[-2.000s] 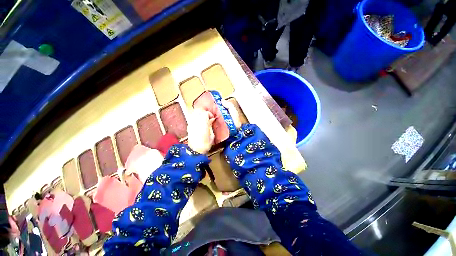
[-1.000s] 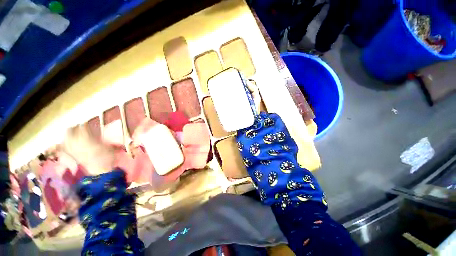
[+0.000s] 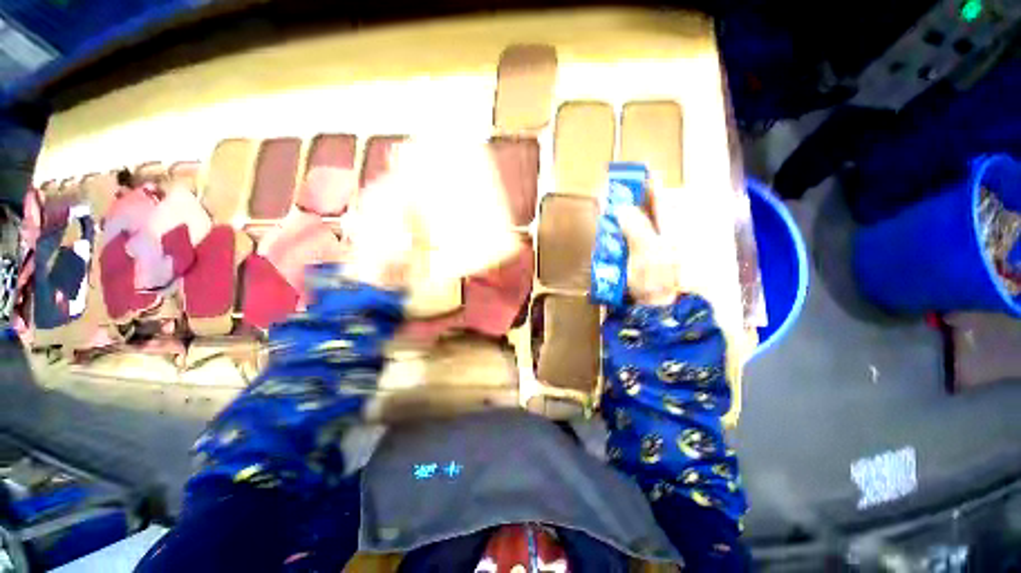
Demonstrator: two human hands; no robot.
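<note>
My right hand (image 3: 652, 255) holds the blue cutting die (image 3: 611, 249) on edge over the right part of the cream-yellow sheet (image 3: 302, 103). My left hand (image 3: 386, 241) is blurred and washed out by glare over the middle of the sheet. A bright pale shape (image 3: 453, 213) lies beside it; whether the hand holds it is unclear. Pink pieces (image 3: 297, 249) and red pieces (image 3: 211, 269) overlap left of that hand. Another red piece (image 3: 500, 293) lies to its right. Tan and maroon rounded openings (image 3: 569, 241) run in rows across the sheet.
Dark navy pieces (image 3: 65, 263) lie at the far left. Crumpled tan scrap (image 3: 168, 360) is along the near edge. A blue bin (image 3: 784, 263) stands against the bed's right edge. Another blue bin (image 3: 924, 263), with offcuts inside, stands farther right on the grey floor.
The view has turned and shifted. The cream piece over the die a second ago is no longer on it. My left hand has moved from the left pile towards the middle.
</note>
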